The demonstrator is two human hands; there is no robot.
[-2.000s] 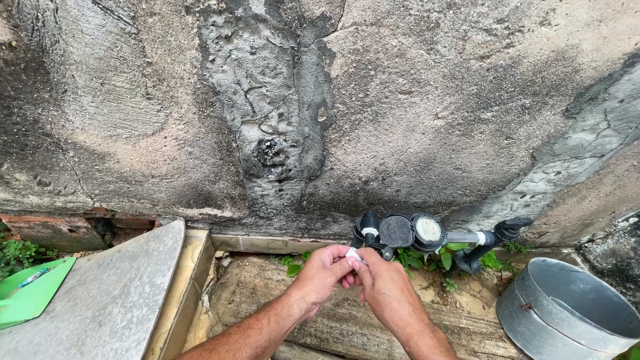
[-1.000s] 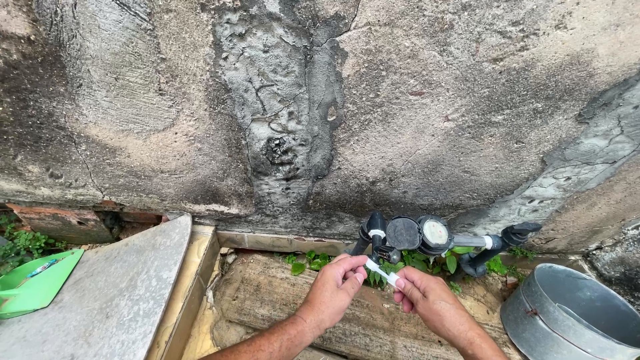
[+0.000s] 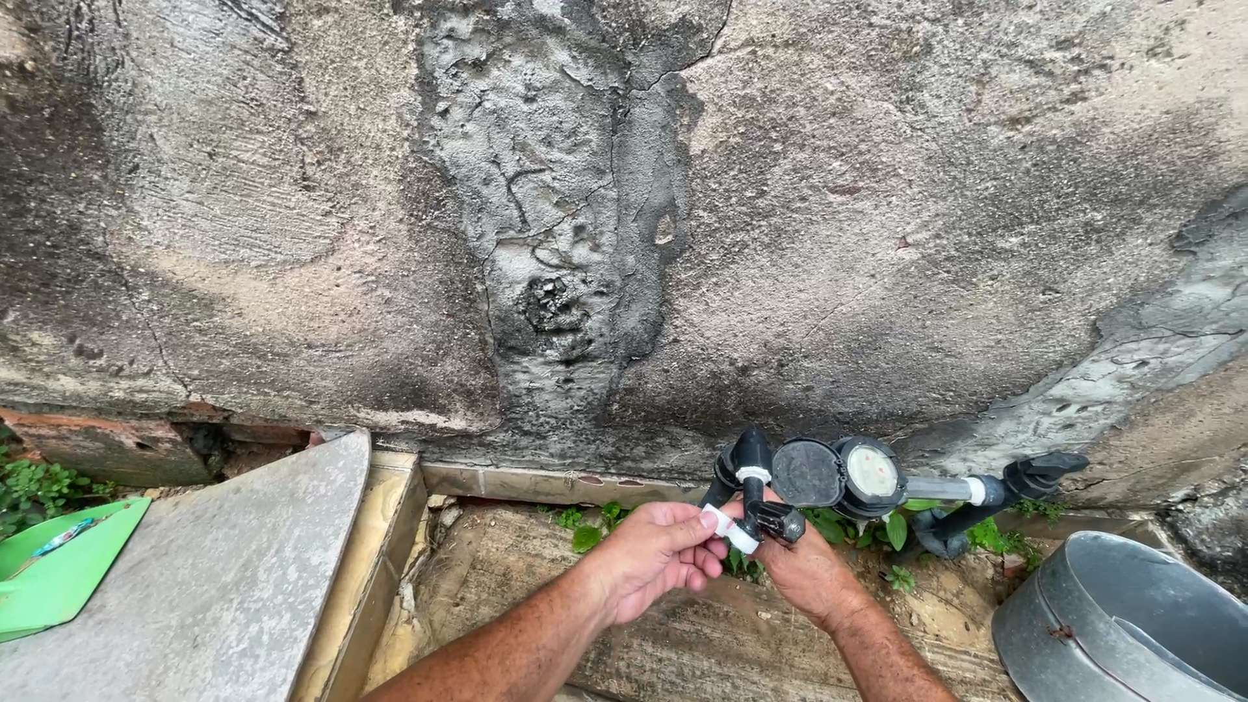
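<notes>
My left hand [image 3: 668, 561] pinches a strip of white tape [image 3: 720, 522], probably thread seal tape, between thumb and fingers. One end of the tape lies against the lower end of a black plastic pipe fitting [image 3: 753, 453] with a ribbed black knob [image 3: 782, 522]. Behind and below this fitting is my right hand [image 3: 799, 570], its fingers largely hidden; what they grip cannot be made out. To the right, a round water meter [image 3: 871, 473] with its black lid [image 3: 807, 473] raised joins a grey pipe [image 3: 941, 488] and a black valve [image 3: 1043, 475].
A cracked, patched cement wall [image 3: 829, 244] rises behind the pipework. At the lower right stands a galvanized metal tub [image 3: 1058, 624]. On the left, a grey slab [image 3: 214, 575] lies beside a tiled ledge [image 3: 366, 585], with a green plastic dustpan-like piece [image 3: 73, 585] on it. Small plants [image 3: 588, 536] grow along the wall.
The white strip, held between both hands a second ago, is now against the fitting. My right hand has moved in behind the fitting, while my left keeps hold of the strip.
</notes>
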